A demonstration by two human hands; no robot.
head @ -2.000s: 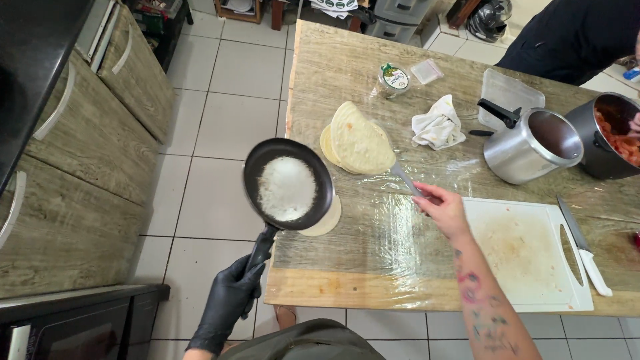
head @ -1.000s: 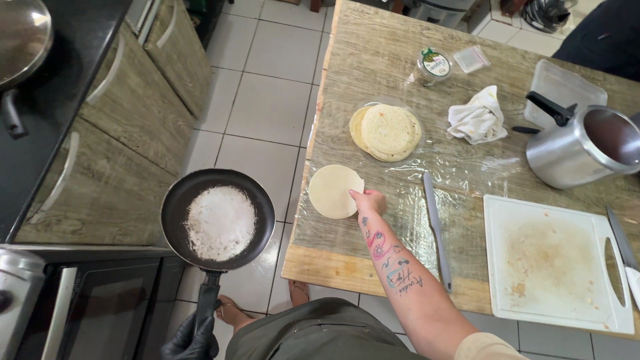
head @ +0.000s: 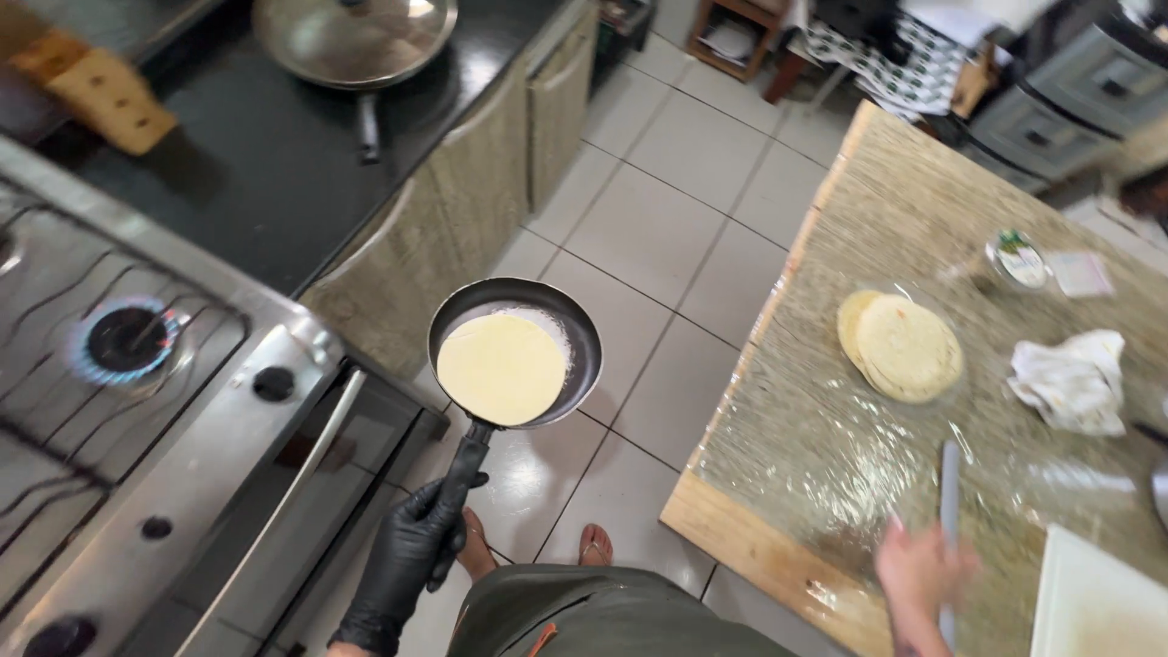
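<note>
My left hand [head: 422,538], in a black glove, grips the handle of a black frying pan [head: 584,383] held over the floor. A pale round flatbread [head: 502,370] lies in the pan, partly over a white layer on its bottom. My right hand [head: 923,561], bare and motion-blurred, is over the wooden table beside a long grey spatula [head: 950,484]; whether its fingers touch the spatula is unclear. Farther back on the plastic-covered table lies a stack of flatbreads [head: 908,347].
At left a gas stove [head: 274,333] has a lit burner [head: 126,338]. A lidded pan [head: 356,36] stands on the black counter [head: 228,182]. On the table are a white cloth [head: 1068,383], a small tub [head: 1017,260] and a white cutting board [head: 1104,602].
The single flatbread my right hand held on the table a second ago now lies in the pan. Earlier, that hand held the spatula under a flatbread at the stack. The view has swung left.
</note>
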